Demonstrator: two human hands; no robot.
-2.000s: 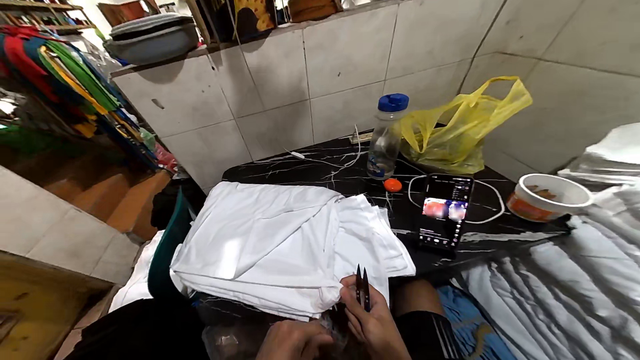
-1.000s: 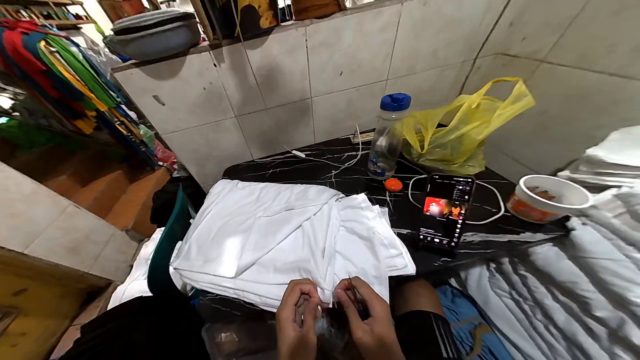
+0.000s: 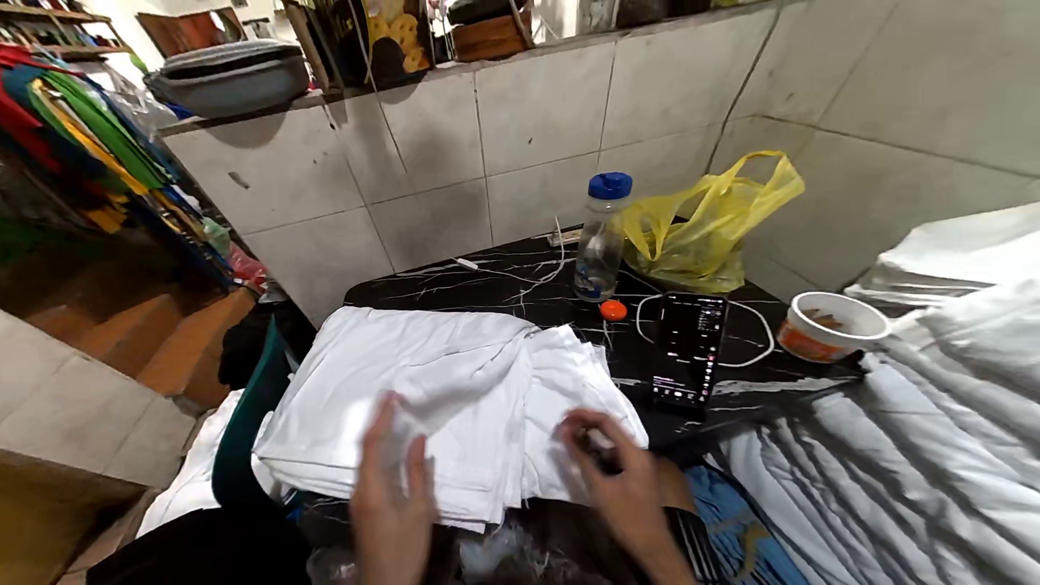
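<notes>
A pile of folded white cloth (image 3: 406,382) lies on the black marbled table, with loose threads at its edges. Over its front left part is my left hand (image 3: 394,487), blurred, fingers apart and holding nothing. My right hand (image 3: 613,471) is curled above the front right part of the cloth, around a small dark object (image 3: 600,449), which looks like the thread snips seen earlier; blur hides its details. Whether either hand touches the cloth I cannot tell.
Behind the cloth stand a plastic bottle (image 3: 600,244) with a blue cap and a yellow plastic bag (image 3: 707,227). A phone (image 3: 689,349), white cable, orange round object (image 3: 613,310) and white tub (image 3: 833,325) are to the right. More white cloth (image 3: 894,455) lies at far right.
Both hands have moved apart from the front edge of the cloth, where they were close together a second ago. The dark snips showed plainly in my right hand two seconds ago.
</notes>
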